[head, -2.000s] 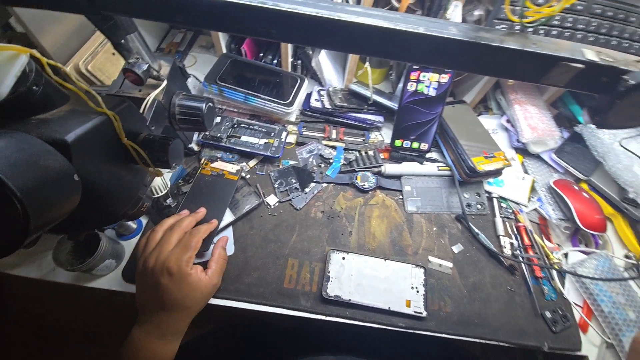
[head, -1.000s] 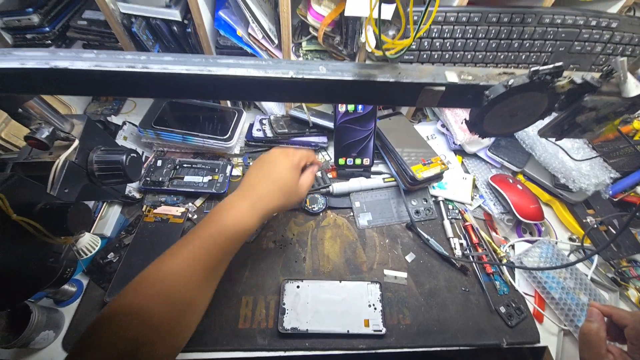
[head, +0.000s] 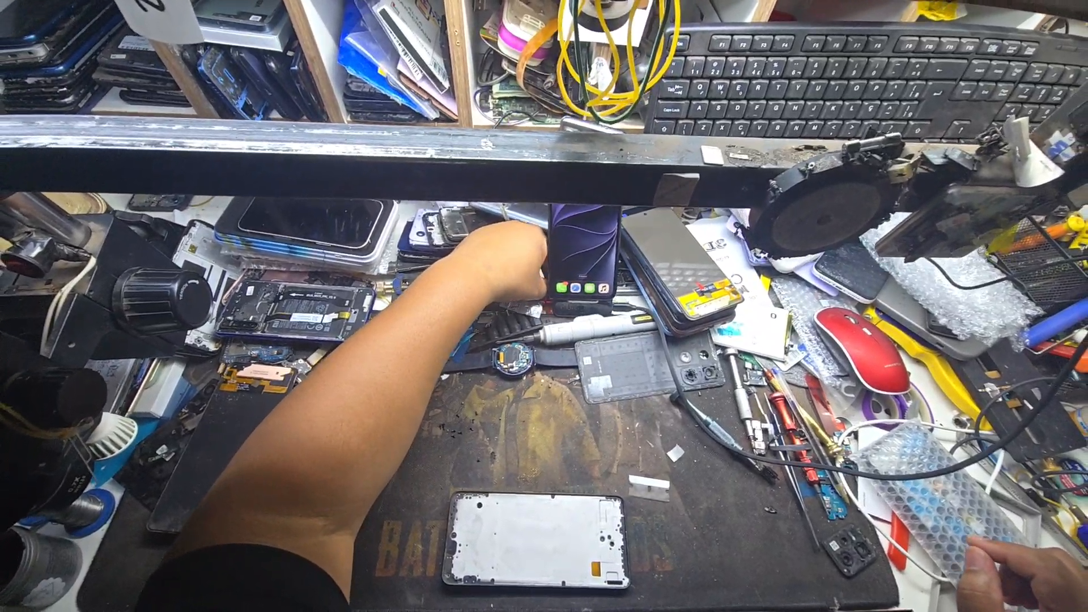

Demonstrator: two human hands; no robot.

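My left hand (head: pixel 510 255) reaches to the back of the bench, close beside the left edge of a standing smartphone with a lit screen (head: pixel 583 246); its fingers are mostly hidden, so what they touch cannot be told. At the lower right edge, my right hand (head: pixel 1007 574) is partly in view, its fingertips by a bubble-wrap piece (head: pixel 935 497); whether it grips it is unclear. A phone mid-frame with a white inner face (head: pixel 535 540) lies flat on the dark mat (head: pixel 731 552). An opened smartwatch (head: pixel 513 359) and a grey phone back cover (head: pixel 625 365) lie beyond it.
A metal shelf edge (head: pixel 382 161) crosses above the bench. Black microscope parts (head: pixel 51 408) stand at left. An opened phone (head: pixel 297 310) and a dark screen panel lie under or near my left arm. Screwdrivers (head: pixel 786 421), a cable (head: pixel 960 467) and a red mouse (head: pixel 863 348) lie at right.
My left hand has left the dark screen panel at left and reached to the back beside the standing phone. My right hand has come into view at lower right. The view has shifted.
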